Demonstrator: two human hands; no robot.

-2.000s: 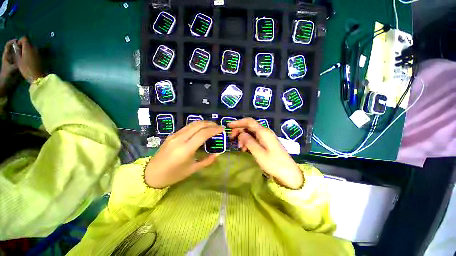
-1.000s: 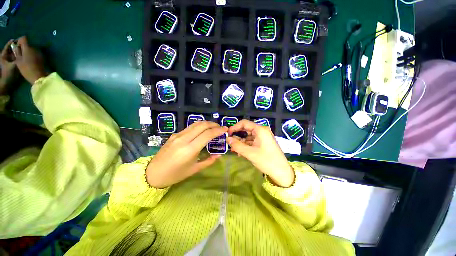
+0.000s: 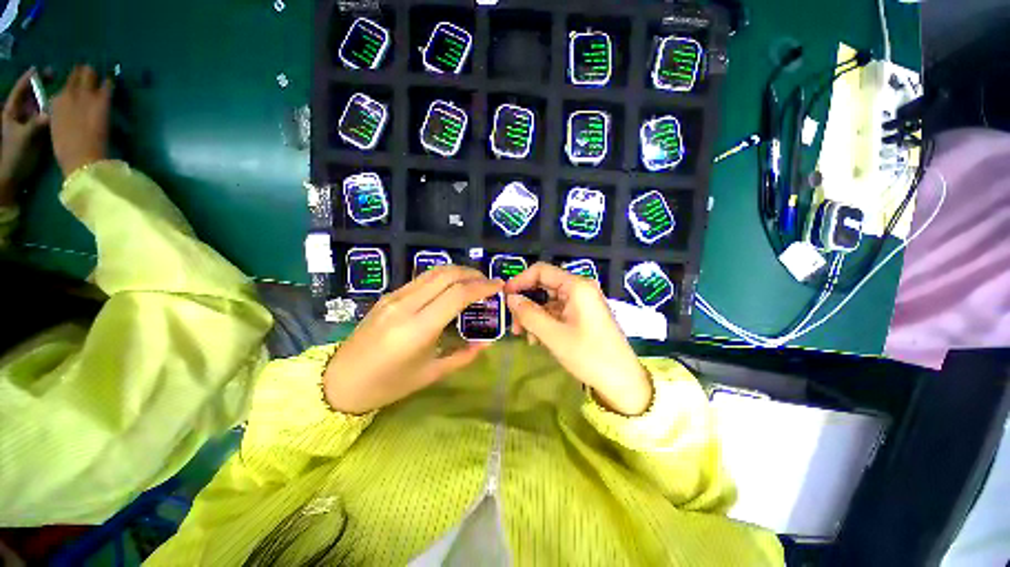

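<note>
A small watch body [image 3: 482,320] with a pale rim and a dark, purplish screen is held over the near edge of the black compartment tray [image 3: 478,83]. My left hand [image 3: 404,338] grips it from the left, fingers along its top edge and thumb below. My right hand [image 3: 576,332] is at its upper right edge, fingertips pinched against or beside it; whether they hold it too is hard to tell. Other watches with green text lie one per pocket. My hands partly cover the nearest row. One pocket in the top row and one in the third row hold no watch.
A white power strip [image 3: 895,138], black cables [image 3: 772,155], white cables [image 3: 775,338] and a small dark-faced device [image 3: 844,227] are on the right. A coworker's yellow-green sleeve [image 3: 166,255] is at left. Pink clothing [image 3: 952,249] is at right. A white panel [image 3: 792,460] lies below the bench edge.
The held watch's screen has changed from green text to a purplish picture. My right fingertips have closed in on the watch's upper right edge. The coworker's hands have moved slightly.
</note>
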